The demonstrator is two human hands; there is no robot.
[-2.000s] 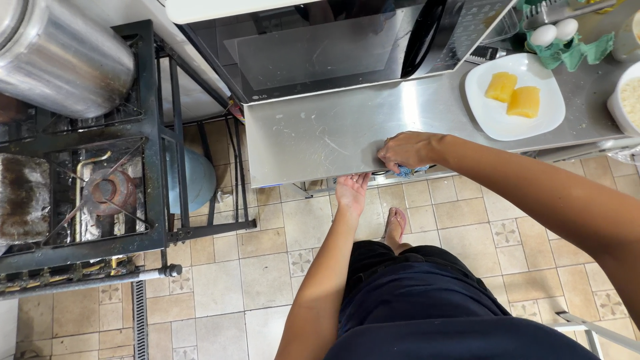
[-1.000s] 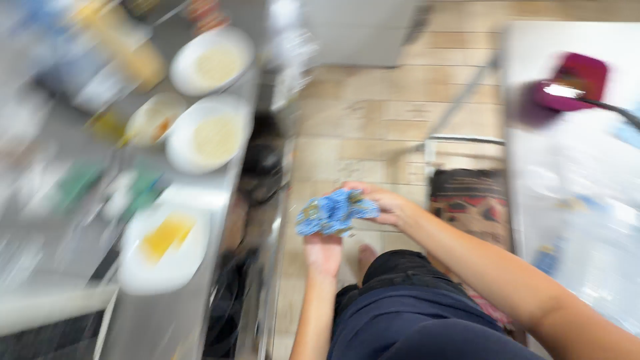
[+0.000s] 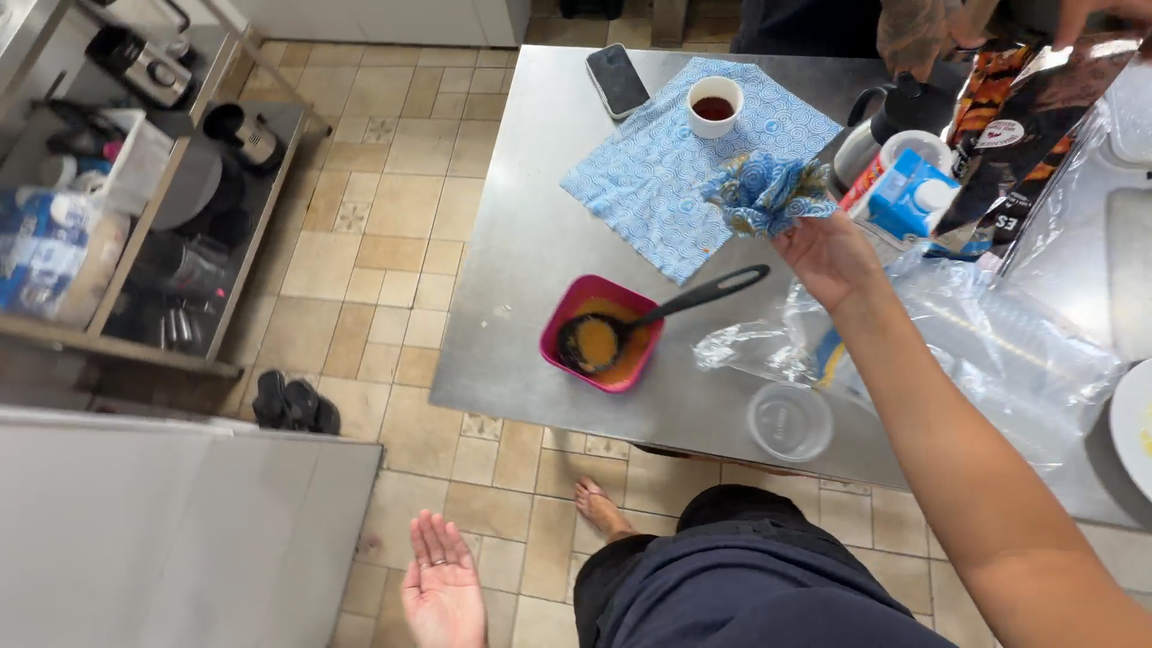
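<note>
My right hand [image 3: 828, 252] holds a crumpled blue patterned cloth [image 3: 769, 193] above the steel table [image 3: 504, 243]. Just behind it, a second blue cloth with swirls [image 3: 630, 171] lies spread on the table, with a white cup of dark liquid [image 3: 715, 107] standing on it. My left hand [image 3: 443, 580] is palm up and empty over the tiled floor, fingers extended. A pink square bowl [image 3: 551, 337] near the table's left part contains orange-yellow food and a black ladle [image 3: 706, 292].
A phone [image 3: 617, 81], milk carton [image 3: 909, 198], steel jug [image 3: 855, 162], clear plastic bag [image 3: 981, 333] and clear round container [image 3: 790, 421] are on the table. Another person's hands [image 3: 913, 36] are by a dark printed package [image 3: 1035, 135]. Shelving stands left.
The view has swung from the counter to the steel table. A second ago both hands were at the blue cloth; now only my right hand holds it, and my left hand is away from it.
</note>
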